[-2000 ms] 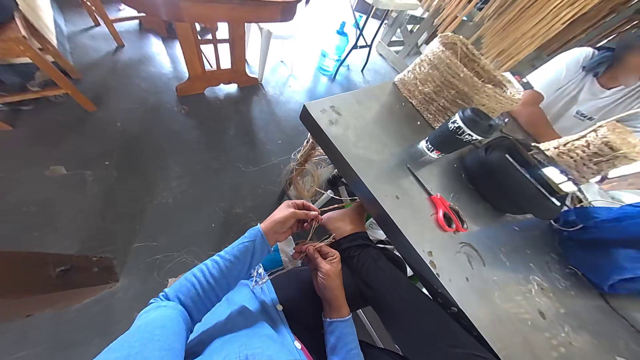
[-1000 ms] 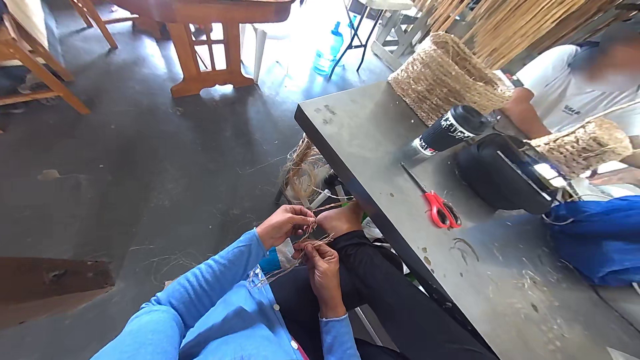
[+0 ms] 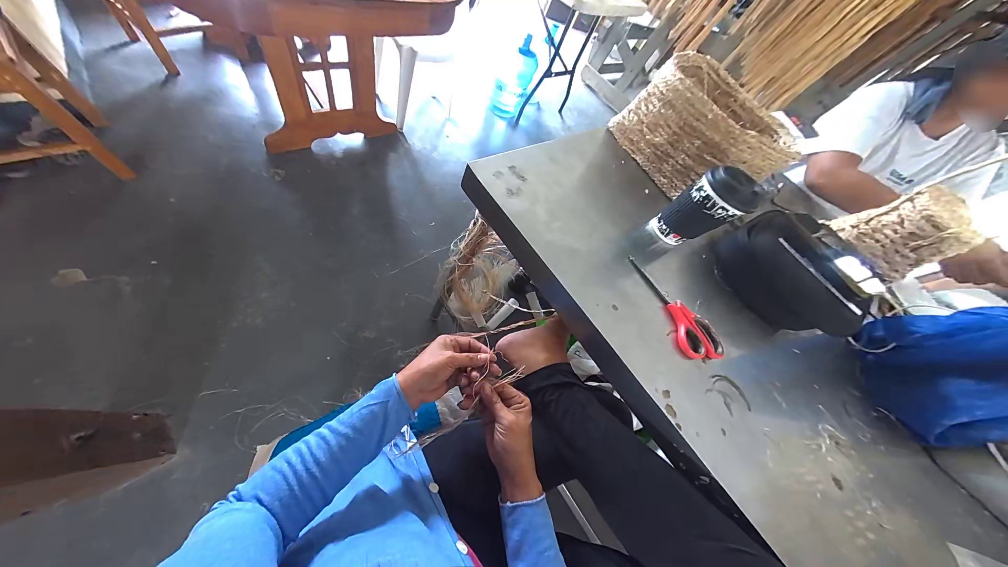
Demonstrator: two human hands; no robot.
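Observation:
Thin tan plant fibre strands run between my two hands, just above my lap. My left hand pinches some of them between thumb and fingers. Close below and to its right, my right hand grips the strands near their loose ends. A twisted fibre cord stretches from my left hand toward the table edge, past my bare knee or foot; which it is I cannot tell. A bundle of loose fibres hangs or lies beside the table's near corner. Fingers partly hide where the strands cross.
On the grey table lie red-handled scissors, a black lidded cup, a black case, a blue cloth or bag and a woven fibre basket. Across it sits a person beside another woven piece.
My hands stay close together on the strands, with only small finger shifts. The person across the table has raised their head and upper body further into view since the earliest frame.

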